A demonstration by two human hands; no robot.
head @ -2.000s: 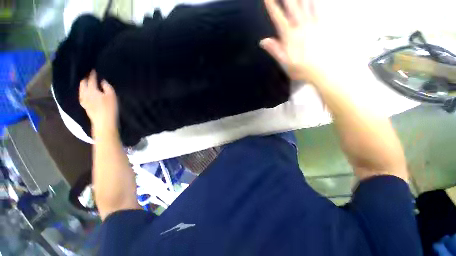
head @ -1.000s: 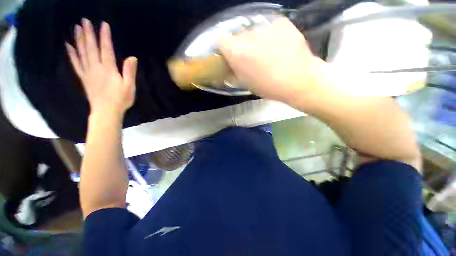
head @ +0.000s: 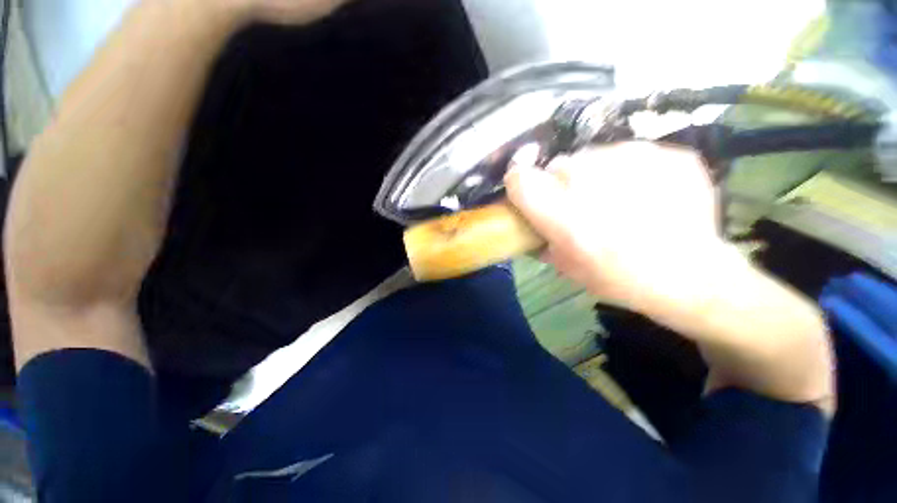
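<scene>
My right hand point(head: 629, 211) is closed around the pale wooden handle point(head: 467, 243) of the steam iron point(head: 482, 147). The iron's clear, shiny, pointed body faces left, over the garment's right edge and close to my shirt. The black garment point(head: 295, 147) covers the left and middle of the table; its folds are hard to see. My left hand point(head: 295, 8) is at the top edge, mostly cut off, at the garment's far side; its fingers do not show clearly.
The white ironing table cover point(head: 629, 39) shows beyond the iron, with a strip along the near edge. Dark and yellowish-wrapped hoses point(head: 807, 103) trail right from the iron. Blue cloth point(head: 866, 319) and black cloth point(head: 787, 255) lie at the right, beside the green floor point(head: 561, 305).
My left hand has moved from flat on the garment to the far top edge. The iron, still in my right hand, is now nearer my body and further right. The view has shifted.
</scene>
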